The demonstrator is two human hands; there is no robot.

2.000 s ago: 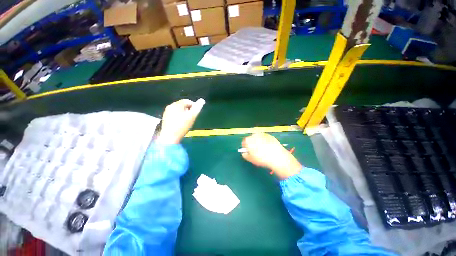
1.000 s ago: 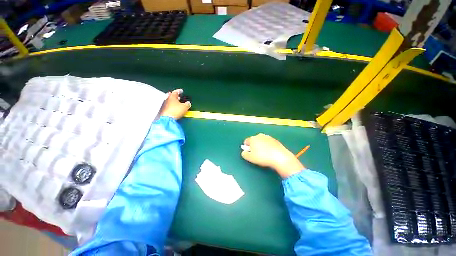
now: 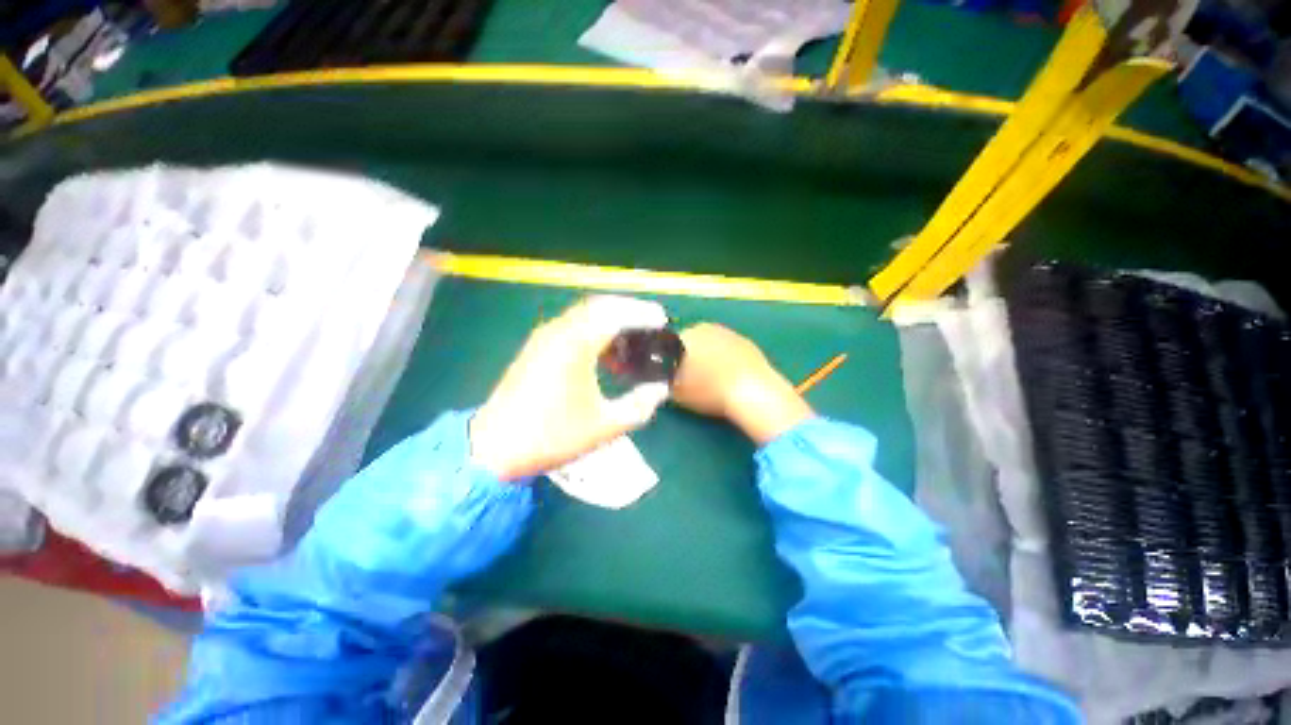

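Observation:
My left hand (image 3: 559, 390), with white coverings on its fingertips, grips a small round black part (image 3: 641, 360) over the green bench mat. My right hand (image 3: 732, 380) is at the right side of that part, its fingers curled and mostly hidden; whether it holds anything does not show. A white wipe (image 3: 612, 475) lies on the mat, partly under my left hand. Two round black parts with ringed faces, one at the upper spot (image 3: 207, 429) and one below it (image 3: 176, 493), lie on the white dimpled liner (image 3: 305, 248) at left.
An orange stick (image 3: 821, 374) lies right of my right hand. A glossy black ribbed tray (image 3: 1133, 453) sits on clear film at right. A yellow post (image 3: 977, 177) and yellow edge strip (image 3: 651, 279) border the dark green belt (image 3: 566, 177). Beyond it lie a black tray and a white sheet.
My left hand has moved from the liner's edge by the belt to the middle of the mat with a black part, meeting my right hand. The view has shifted downward.

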